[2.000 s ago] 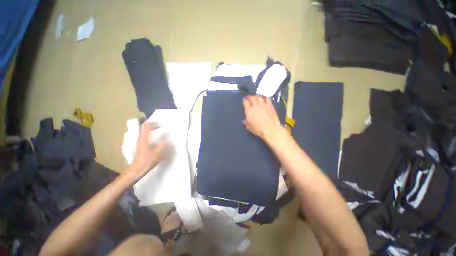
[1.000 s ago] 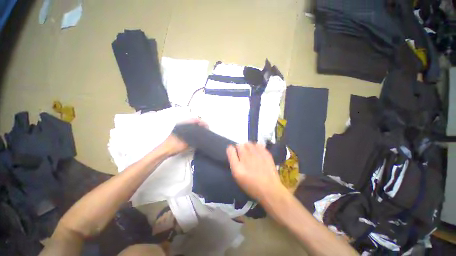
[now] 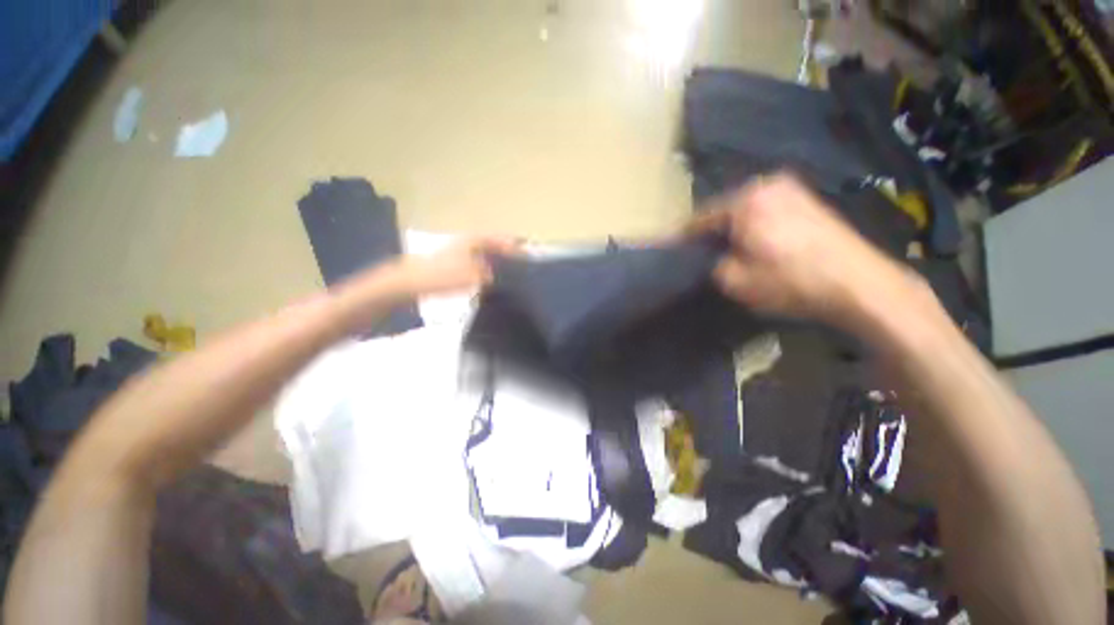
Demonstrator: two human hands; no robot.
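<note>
A dark cut panel [image 3: 599, 305] is stretched and blurred between my two hands, above the central bundle. My left hand [image 3: 470, 266] grips its left end. My right hand [image 3: 770, 250] grips its right end, with the fingers closed. The central bundle [image 3: 531, 458] lies below, white with navy strips and edges. The panel hides the bundle's far part. White cut pieces [image 3: 367, 427] lie left of the bundle. Mustard ties [image 3: 682, 454] lie at its right edge.
A dark stack [image 3: 348, 232] lies at upper left. A folded dark stack [image 3: 764, 128] lies at upper right. Dark-and-white bundles [image 3: 880, 488] lie right. A loose dark heap [image 3: 73, 397] lies left. White scraps [image 3: 202, 133] lie upper left. Part of a foot [image 3: 401, 596] shows at the bottom.
The dark panel was on the bundle, then folded back by my hands. It is now lifted clear and spread between them, showing the white layer beneath. My right hand has moved up and right.
</note>
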